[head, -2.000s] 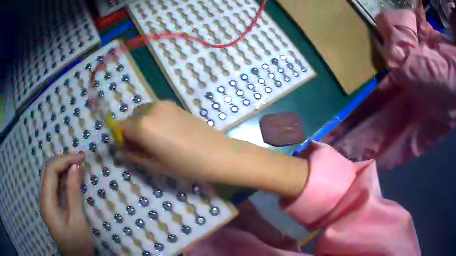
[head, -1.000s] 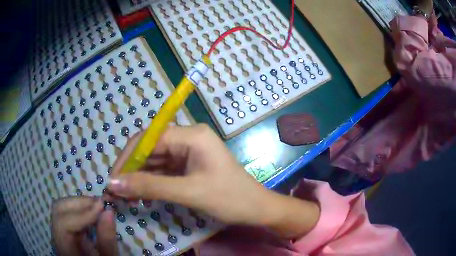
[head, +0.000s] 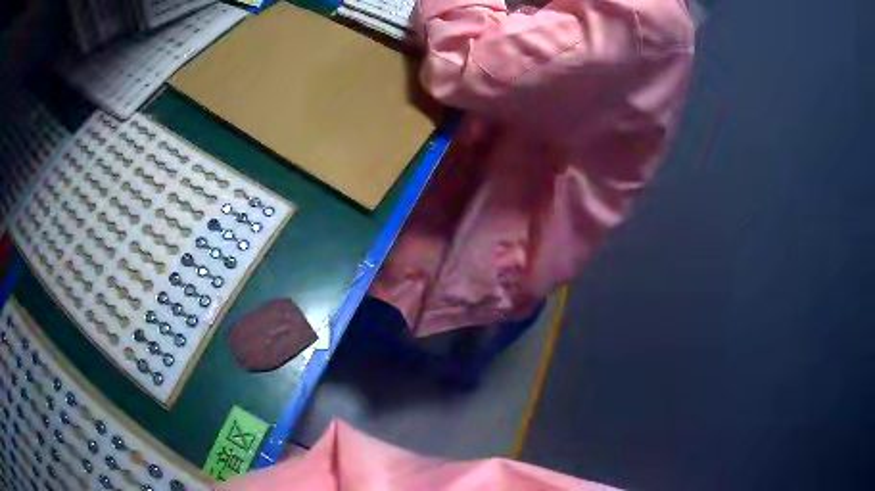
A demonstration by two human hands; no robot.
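Neither of my hands is in the picture; only a pink sleeve (head: pixel 413 465) shows at the bottom edge. A white holding board (head: pixel 106 240) lies on the green bench, mostly with tan wavy shapes, and small round metal parts (head: pixel 201 265) in rows along its near end. A second board (head: pixel 72 427) with dark shiny parts is cut off at the bottom left. The yellow pen-shaped tool and its red wire are not in view.
A reddish-brown pad (head: pixel 271 335) and a green label (head: pixel 237 443) lie near the blue-taped edge (head: pixel 384 240). A plain brown board (head: pixel 307 101) lies behind. Another person in a pink coat (head: pixel 556 144) is alongside. A yellow line (head: pixel 542 374) crosses the floor.
The view has swung right, so the boards, pad and brown board appear further left. Both hands, the yellow tool and the red wire have gone out of the picture.
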